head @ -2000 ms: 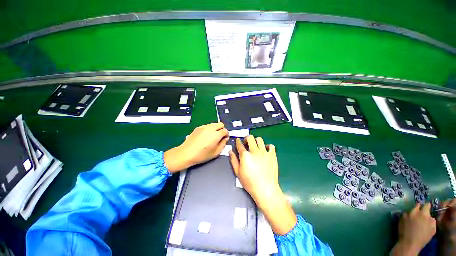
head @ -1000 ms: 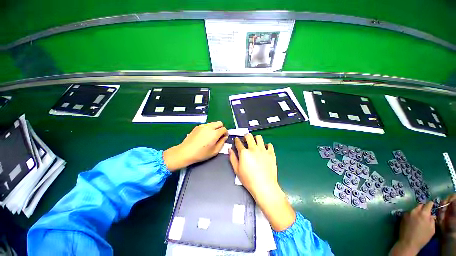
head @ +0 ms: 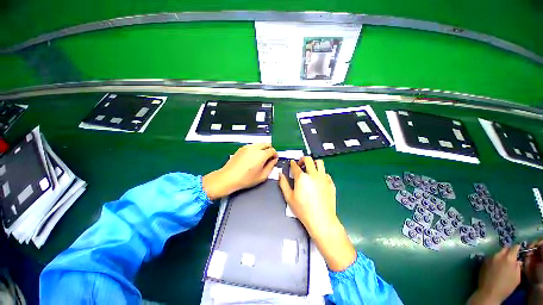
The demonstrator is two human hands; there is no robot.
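A black tablet back cover (head: 262, 226) lies in front of me on white sheets (head: 238, 296), with pale pads near its bottom and top edges. My left hand (head: 245, 170) is at the cover's top left edge, thumb and fingertips close together on it. My right hand (head: 312, 193) lies over the top right part, its fingers bent down at the top edge. Both hands are bare, in blue sleeves. The fingers hide most of that edge, and any small piece between them cannot be made out.
Several covers on white sheets (head: 345, 131) lie in a row behind. A stack of covers and sheets (head: 25, 184) is at left, by a red item (head: 4, 145). Grey ringed pieces (head: 426, 205) lie at right, near another person's hands (head: 500, 274). A metal rail (head: 208, 89) runs behind.
The covers in the back row have shifted right. The red item shows at the left edge. My hands stay at the cover's top edge, with the right fingers slightly moved.
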